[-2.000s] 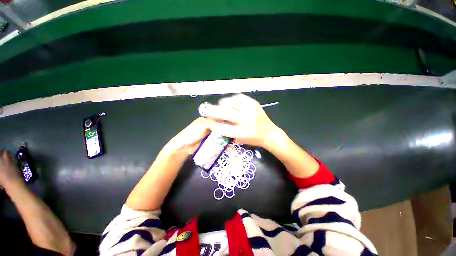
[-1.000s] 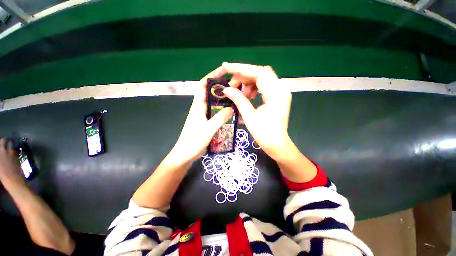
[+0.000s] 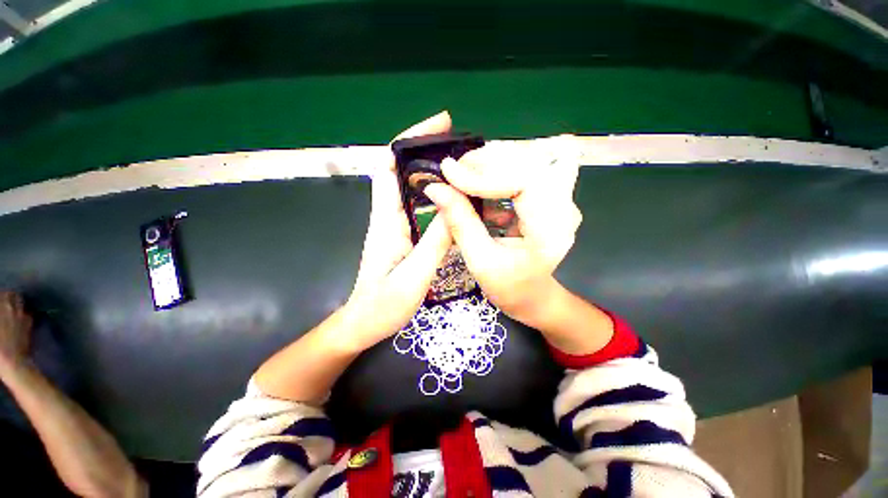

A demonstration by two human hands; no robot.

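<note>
A black handset housing (image 3: 458,272) with a green and patterned board is held upright over the mat, its round recess at the far end. My left hand (image 3: 389,263) is shut on its left side, thumb across the board. My right hand (image 3: 521,219) has thumb and finger at the recess, on a dark round part (image 3: 425,179) that looks like a speaker; the fingers partly hide it. A small reddish thing shows between my right hand's fingers. A pile of white rings (image 3: 456,340) lies just below the housing.
Another black housing (image 3: 163,263) with a speaker and thin wire lies on the dark mat (image 3: 682,282) at left. Another person's arm (image 3: 58,418) is at the left edge. A pale strip (image 3: 253,163) borders the green belt (image 3: 292,112), where a dark object (image 3: 819,109) lies at far right.
Over two seconds, the housing has turned upright and risen out from under my hands. My right fingers have come to the recess. The neighbour's housing at far left no longer shows.
</note>
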